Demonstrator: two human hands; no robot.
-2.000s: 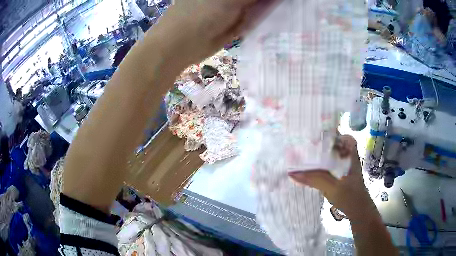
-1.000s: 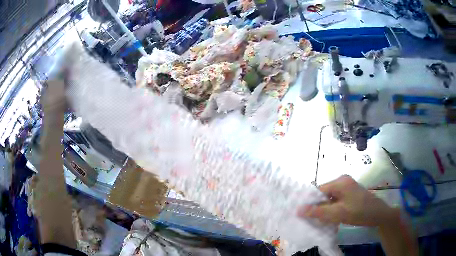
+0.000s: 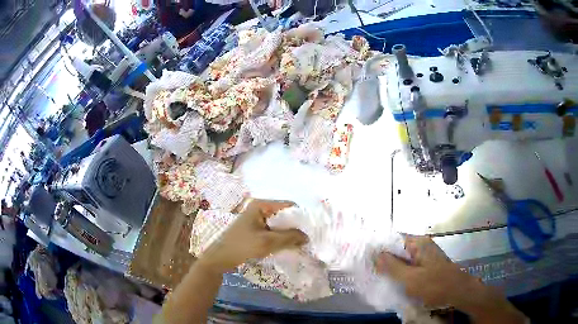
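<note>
A crinkled pinkish-white floral fabric piece (image 3: 339, 243) lies between my hands near the table's front edge, left of the needle area. My left hand (image 3: 269, 231) grips its left part, and more floral cloth hangs below that hand. My right hand (image 3: 409, 266) pinches its right end, with cloth hanging beneath. The fingertips are partly hidden in the cloth. The white sewing machine (image 3: 481, 114) with a blue stripe stands at right; its presser foot area is brightly lit.
A floral pile (image 3: 253, 95) covers the back left. Blue-handled scissors (image 3: 529, 221) and a red slim tool (image 3: 552, 183) lie at right. A brown board (image 3: 161, 243) and a grey machine part (image 3: 111, 183) are at left. Cloth bundles (image 3: 82, 294) hang below the edge.
The fabric was stretched between widely spaced hands; now it is lower and bunched. My left hand came down and right, closer to my right hand. The view shifted.
</note>
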